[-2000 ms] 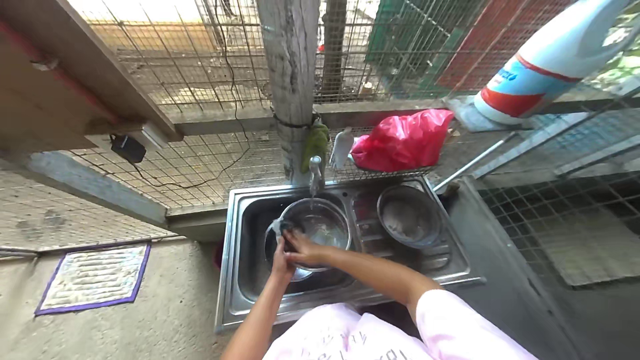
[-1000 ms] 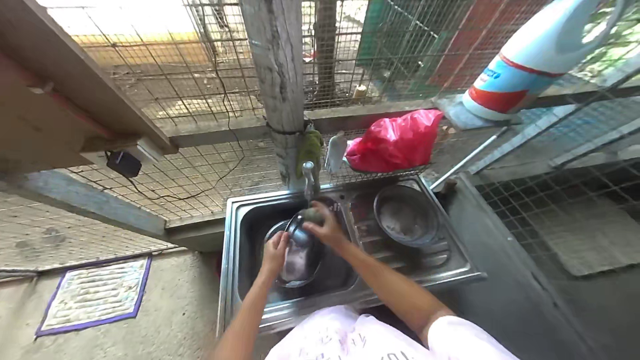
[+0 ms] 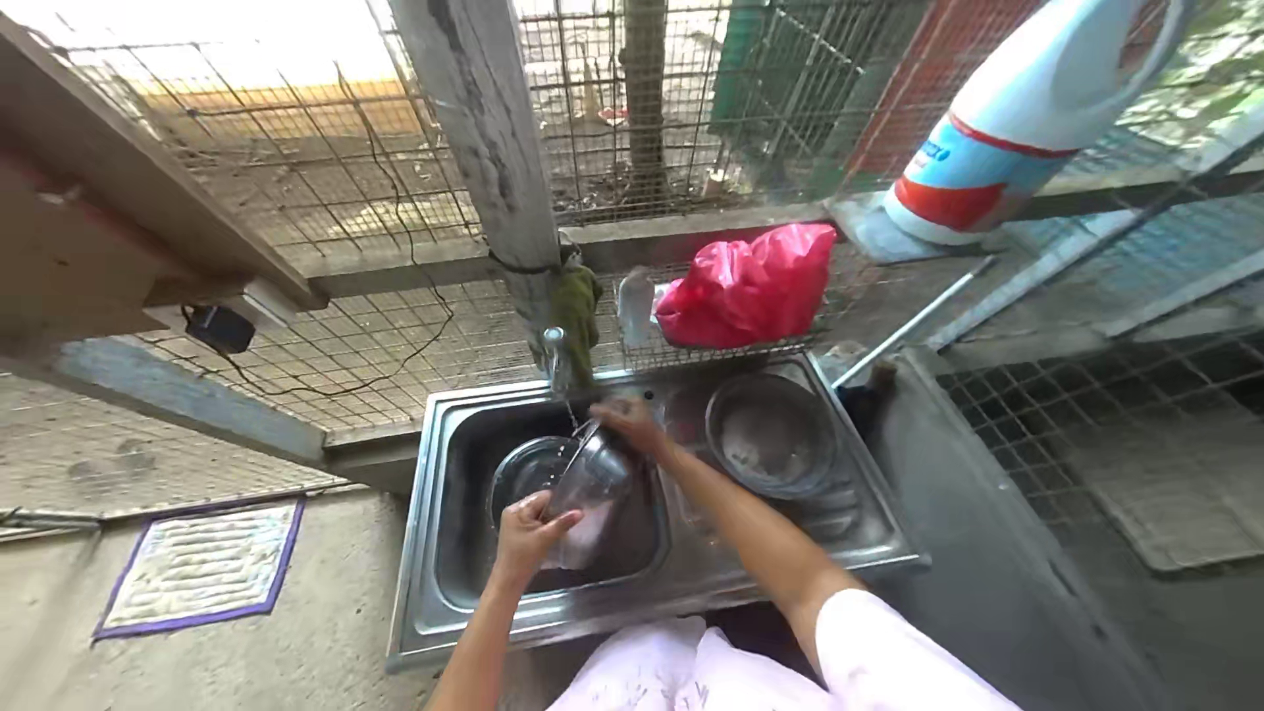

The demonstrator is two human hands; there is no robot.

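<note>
A shiny metal bowl (image 3: 595, 476) is tilted on its side between my hands, over the basin of a stainless steel sink (image 3: 456, 583). My left hand (image 3: 531, 531) grips its lower left rim, and my right hand (image 3: 629, 423) holds the upper right side. Water runs from the faucet (image 3: 555, 346) just behind the bowl. Beneath it in the basin lies another round vessel (image 3: 513, 479), partly hidden. On the drainboard, right of my right hand, rests a round metal basin (image 3: 770, 434).
A pink plastic bag (image 3: 755, 286) sits in a wire rack behind the sink. A white bleach-type bottle (image 3: 997, 138) stands on a ledge at upper right. A wooden post (image 3: 489, 128) rises behind the faucet, with a green cloth (image 3: 575, 316). A mat (image 3: 202, 565) lies at left.
Two seconds ago both hands were close together low in the basin. Now they are apart on a lifted, tilted bowl, with my right hand higher and farther right.
</note>
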